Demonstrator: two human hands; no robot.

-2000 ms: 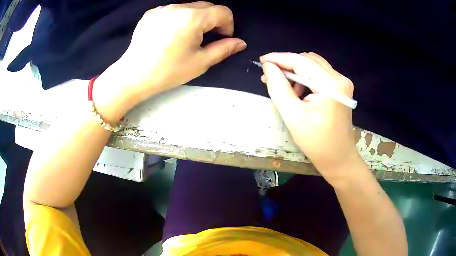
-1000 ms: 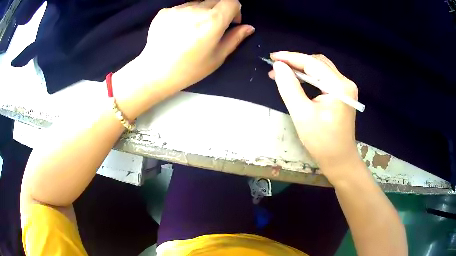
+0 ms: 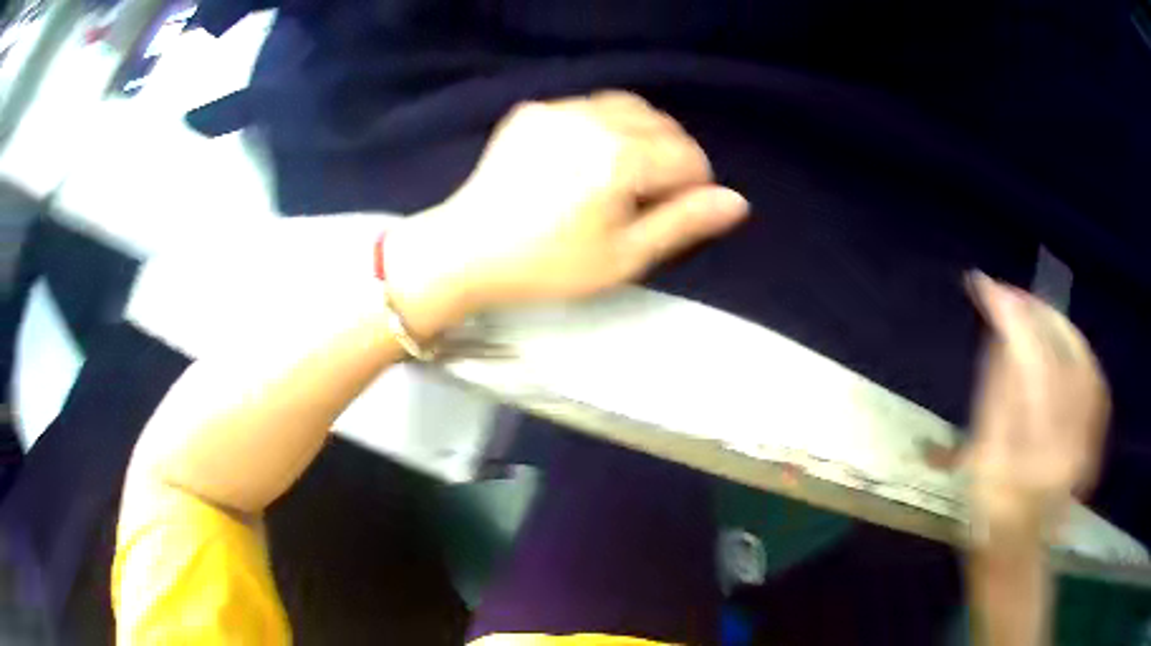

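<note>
Dark navy cloth (image 3: 833,189) lies over the white worktable (image 3: 707,366), its near edge short of the table's front edge. My left hand (image 3: 606,196) rests on the cloth near that edge, fingers curled, thumb apart, no fold visibly gripped; the fingertips are partly hidden. My right hand (image 3: 1041,379) is at the far right over the cloth and table edge, strongly blurred. A pale blurred streak at its fingers looks like the marking pen (image 3: 1051,280). No pale marks are discernible on the cloth.
The table's worn front edge (image 3: 631,439) slants down to the right. A pale box (image 3: 423,423) is under its left part. My dark trousers are below, with green floor (image 3: 802,524) beyond. Blurred pale items and bars lie at the upper left.
My right hand has swung right, away from the marked spot beside my left hand. My left hand appears further right and lower. The whole view has shifted and tilted; the pale marks no longer show.
</note>
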